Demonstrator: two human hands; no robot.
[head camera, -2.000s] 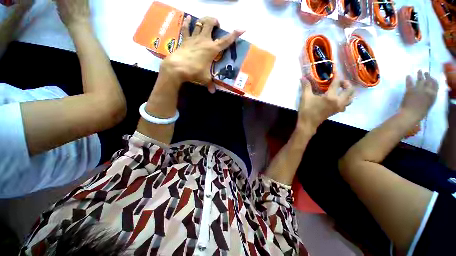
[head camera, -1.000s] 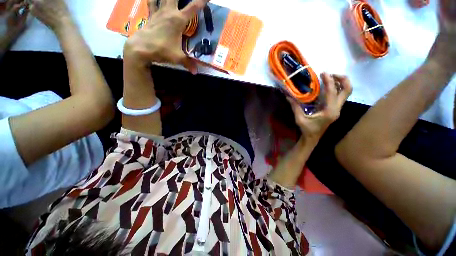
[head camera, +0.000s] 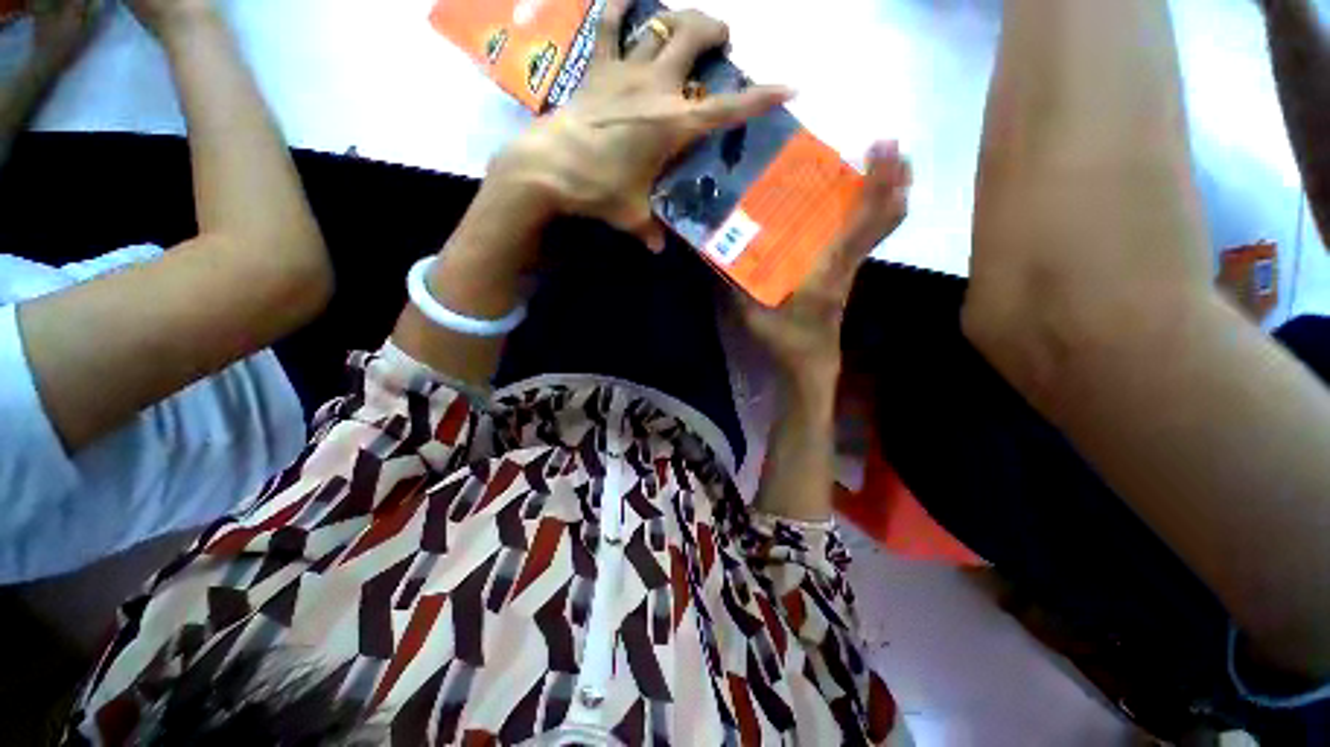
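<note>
The retail box (head camera: 795, 197), orange with a dark picture panel and a white label, lies tilted at the table's front edge. My left hand (head camera: 605, 139) grips it across the middle, fingers over the picture panel and thumb at the near side. My right hand (head camera: 839, 256) is at the box's right end, its fingers along that end and its palm below it. The coiled orange cord is not visible now; whether it is inside the box or behind it is hidden.
A neighbour's bare arm (head camera: 1094, 219) reaches over the table (head camera: 934, 88) close on my right. Another person's arm (head camera: 241, 190) is on the left. A small orange card (head camera: 1249, 277) lies at the right. The table's front edge runs below the box.
The coiled cord that my right hand held is no longer seen. My right hand has moved left to the box end. The box has turned and shifted right. The right neighbour's arm has reached farther forward.
</note>
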